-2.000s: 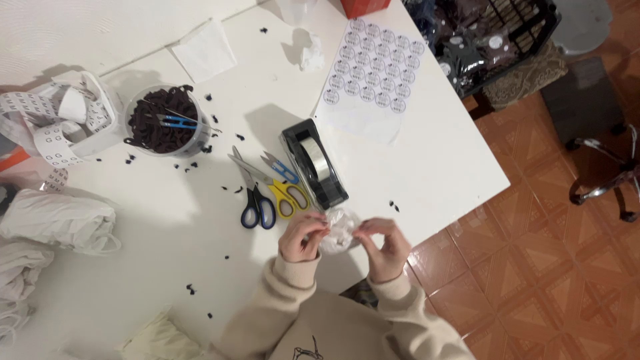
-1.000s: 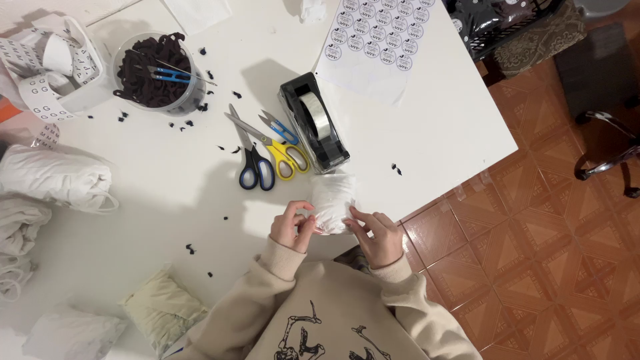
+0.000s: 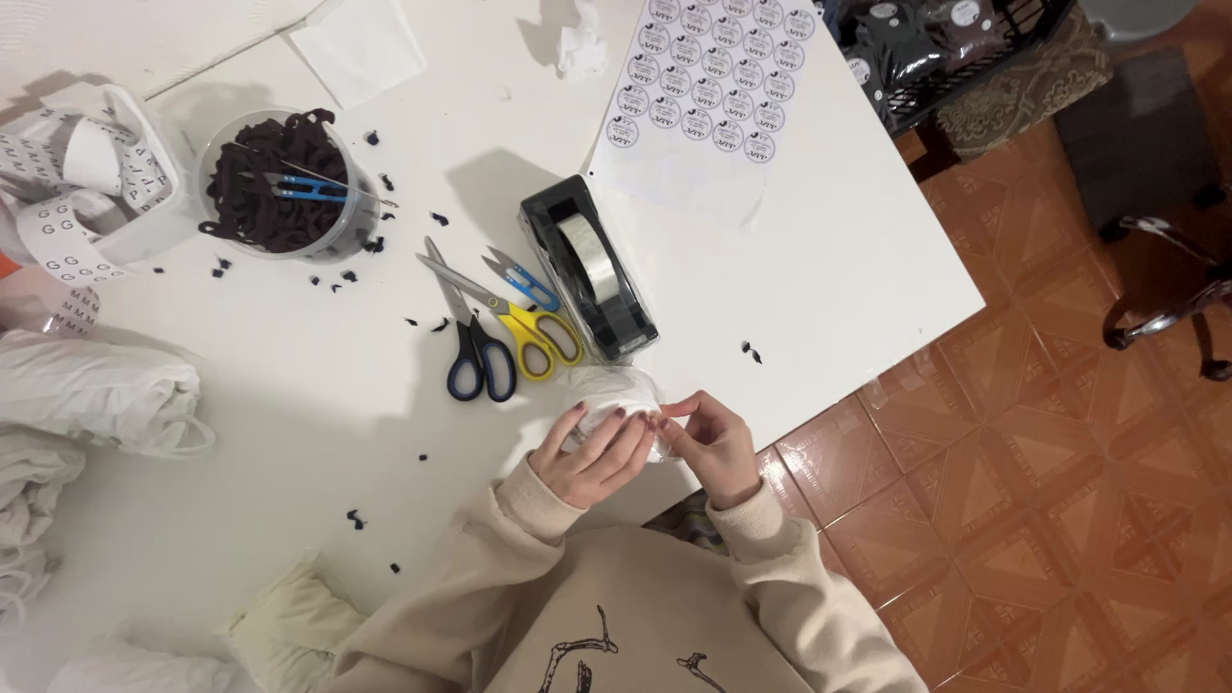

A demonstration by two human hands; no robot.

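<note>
A white fabric bundle in clear plastic [image 3: 619, 390] lies at the table's near edge. Spread over its lower part are the fingers of my left hand [image 3: 597, 457]; whether they grip it is unclear. My right hand [image 3: 714, 448] pinches the right edge of the plastic between thumb and fingers. Just beyond the bundle stands a black tape dispenser [image 3: 624, 322] with a roll of clear tape [image 3: 589, 258]. To its left lie yellow-handled scissors [image 3: 539, 337], dark-blue-handled scissors [image 3: 481, 361] and blue thread snips [image 3: 525, 284].
A tub of dark fabric loops [image 3: 274, 226] holds more blue snips. Beside it is a container [image 3: 154, 178] of printed ribbon rolls. A sheet of round stickers [image 3: 717, 77] lies at the back. White fabric bundles [image 3: 96, 390] line the left; dark scraps dot the table.
My left hand has moved from the bundle's near edge onto its lower part. My right hand has gone from its near corner to its right edge.
</note>
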